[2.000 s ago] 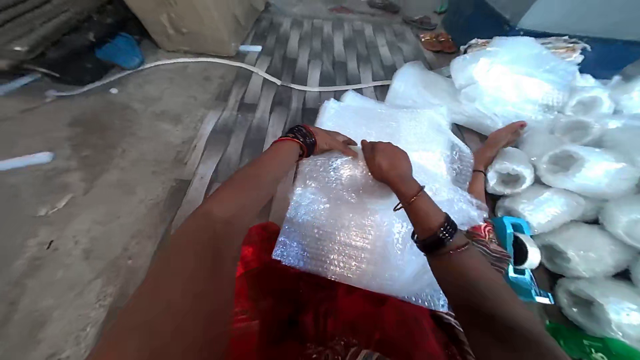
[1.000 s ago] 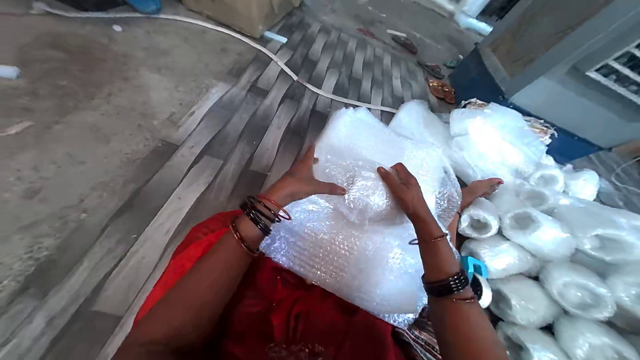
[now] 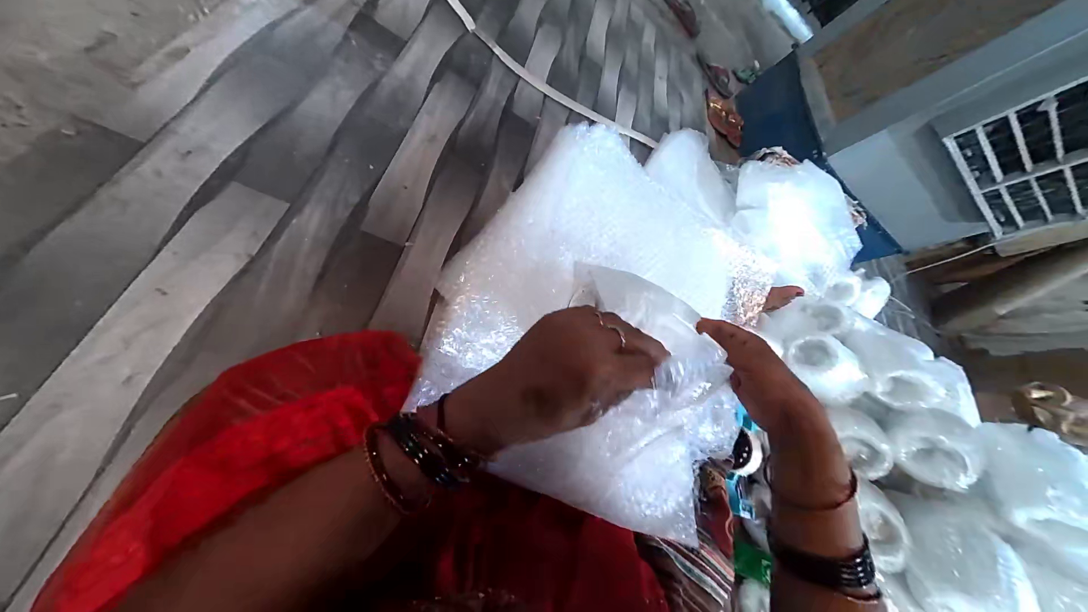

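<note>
A sheet of clear bubble wrap [image 3: 527,255] lies spread over my lap and the floor before me. My left hand [image 3: 569,374] is closed on a smaller folded piece of clear plastic wrap [image 3: 650,302] near the middle of the sheet. My right hand [image 3: 761,374] rests its fingertips against the right edge of that piece, palm turned inward, fingers extended. Behind my right wrist, a blue tape dispenser with a roll of tape [image 3: 748,450] is partly hidden.
Several rolls of bubble wrap [image 3: 935,446] are heaped at the right. More plastic wrap [image 3: 795,212] lies beyond, beside a blue-based wall [image 3: 892,200]. A white cord [image 3: 544,85] crosses the patterned floor mat [image 3: 212,246]. Sandals [image 3: 722,119] lie near the wall.
My left hand has moved from the rolled wrap's left side onto the folded piece and closed. My right hand has shifted to that piece's right edge. The view has swung right.
</note>
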